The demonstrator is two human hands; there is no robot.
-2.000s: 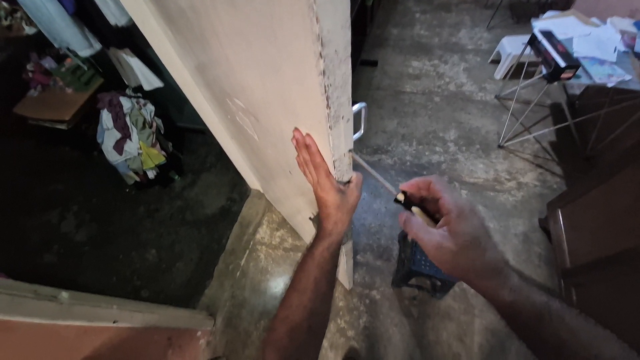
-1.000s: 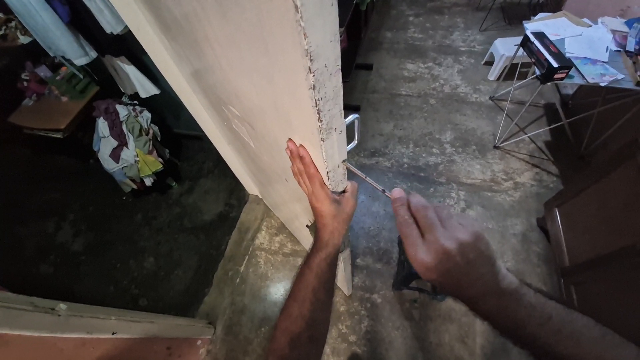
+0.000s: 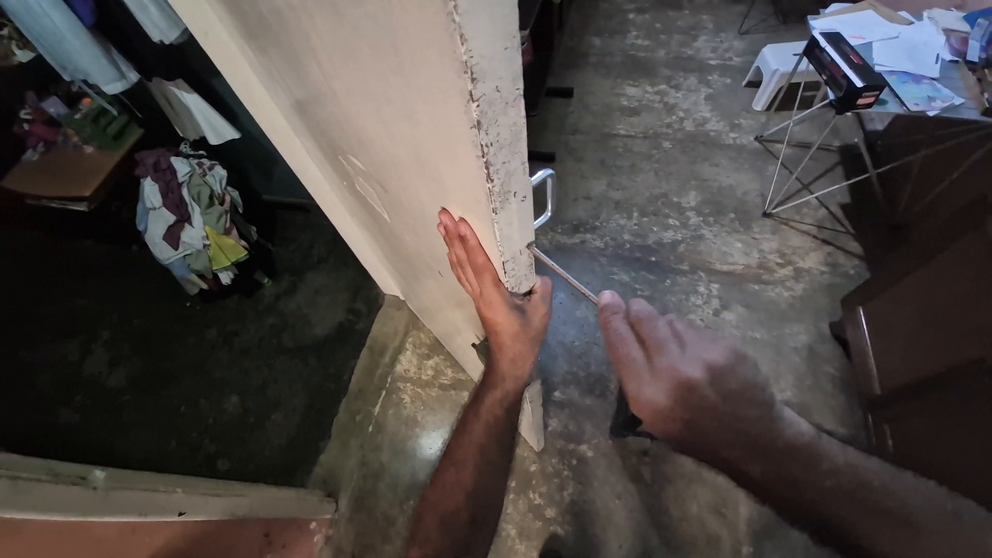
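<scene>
A pale painted door (image 3: 387, 124) stands ajar, its worn edge facing me. My left hand (image 3: 504, 310) lies against the door's face, fingers stretched upward, with the thumb round the edge. My right hand (image 3: 674, 364) is closed round a screwdriver, whose handle is hidden in the fist. The thin metal shaft of the screwdriver (image 3: 567, 275) runs up and left, its tip touching the door's edge or very near it. Just above the tip, a metal pull handle (image 3: 545, 198) sticks out from the door's far side.
Clothes lie in a heap (image 3: 194, 217) at the left, below hanging garments (image 3: 190, 108). A table with papers (image 3: 914, 46) and a black box (image 3: 843, 71) stands at upper right, beside a white plastic stool (image 3: 775, 70). Dark wooden furniture (image 3: 930, 349) is at the right.
My right hand has closed over the screwdriver's handle, which showed between the fingers two seconds ago. My left hand has stayed on the door.
</scene>
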